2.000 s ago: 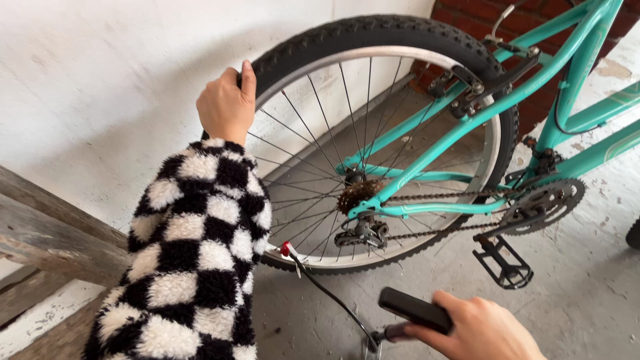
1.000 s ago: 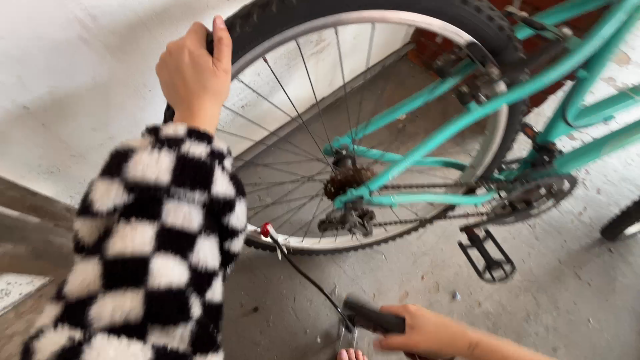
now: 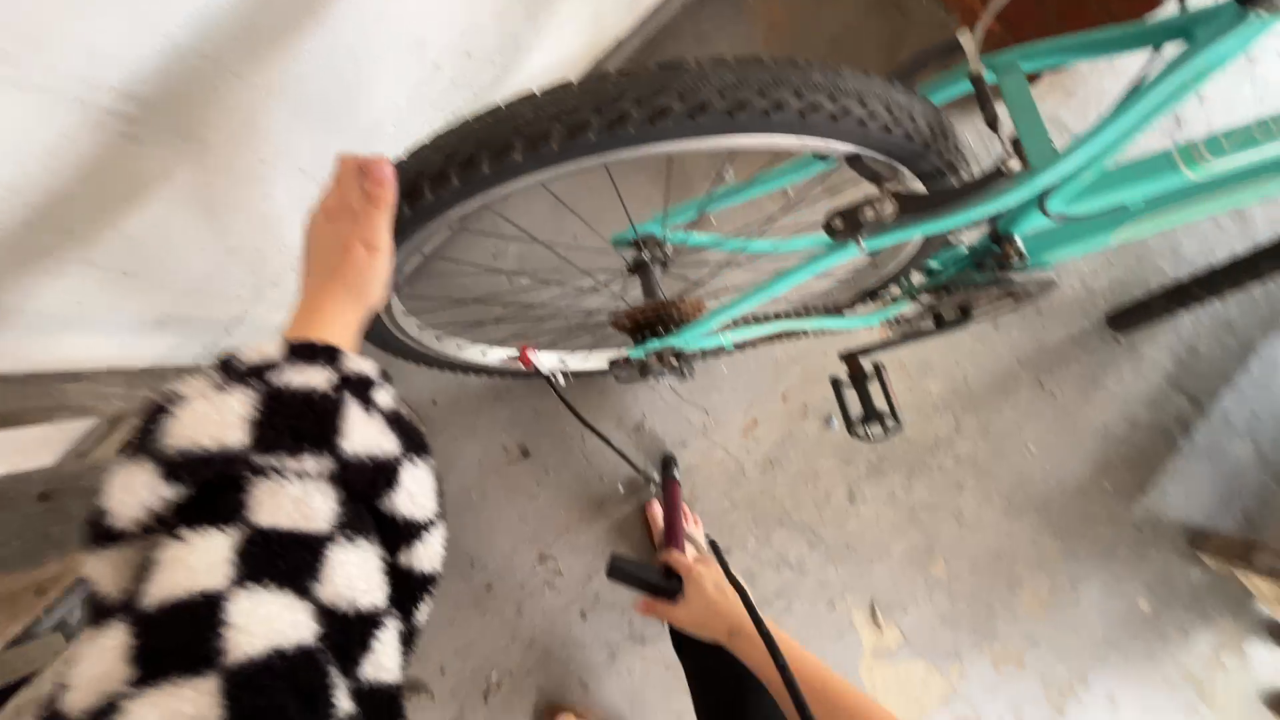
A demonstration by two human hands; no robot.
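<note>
My left hand (image 3: 350,240), in a black-and-white checkered fleece sleeve, rests on the left side of the knobby rear tire (image 3: 470,160) of a teal bicycle (image 3: 1000,220). My right hand (image 3: 705,595) is closed on the black handle (image 3: 643,575) of a bicycle floor pump, whose dark red barrel (image 3: 673,510) stands by a bare foot (image 3: 655,520). A thin black hose (image 3: 595,428) runs from near the pump's base to a red and silver valve head (image 3: 530,358) at the lower rim. The rear sprockets (image 3: 655,318) look rusty.
A white wall (image 3: 200,120) rises behind the wheel. Weathered wooden boards (image 3: 40,490) lie at the left. A pedal (image 3: 866,402) juts out over the concrete floor (image 3: 820,520). Part of another black tire (image 3: 1200,285) shows at the right, near a grey sheet-like thing (image 3: 1220,430).
The view has shifted, bringing the pump barrel and a bare foot into sight. My left hand stays at the tire and my right hand on the pump handle.
</note>
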